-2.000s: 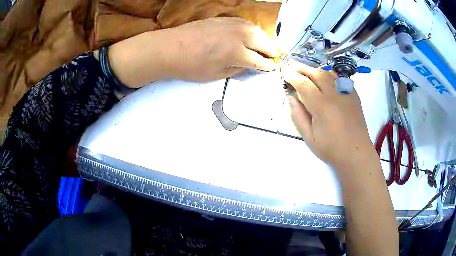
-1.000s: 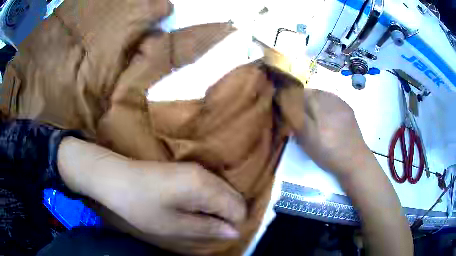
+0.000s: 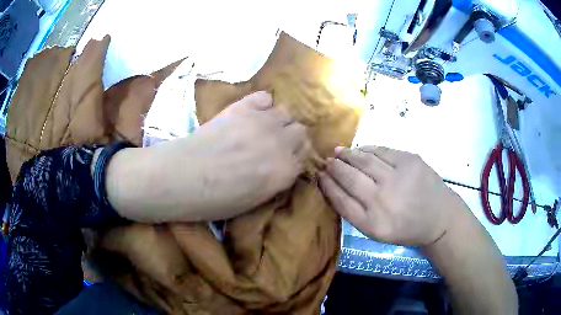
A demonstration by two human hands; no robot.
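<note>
The brown padded garment body (image 3: 277, 240) spreads over the left of the table and down over its front edge, bunched and creased. A white lining piece (image 3: 172, 104) with a frayed edge shows at its upper left. My left hand (image 3: 246, 154) lies across the cloth with its fingers closed on a fold. My right hand (image 3: 393, 191) pinches the cloth's right edge close beside the left fingertips. The fingertips of both hands are partly hidden in the folds. The cloth's upper right corner is near the brightly lit needle area, washed out by glare.
The white sewing machine head (image 3: 523, 55) with its tension knob (image 3: 430, 93) stands at the upper right. Red-handled scissors (image 3: 505, 184) lie right of my right hand. A ruler tape (image 3: 387, 263) runs along the table's front edge.
The garment has been pulled over the table and turned, now covering the bed's left part. My left hand has moved up from the lap side; my right hand has come down from the needle area.
</note>
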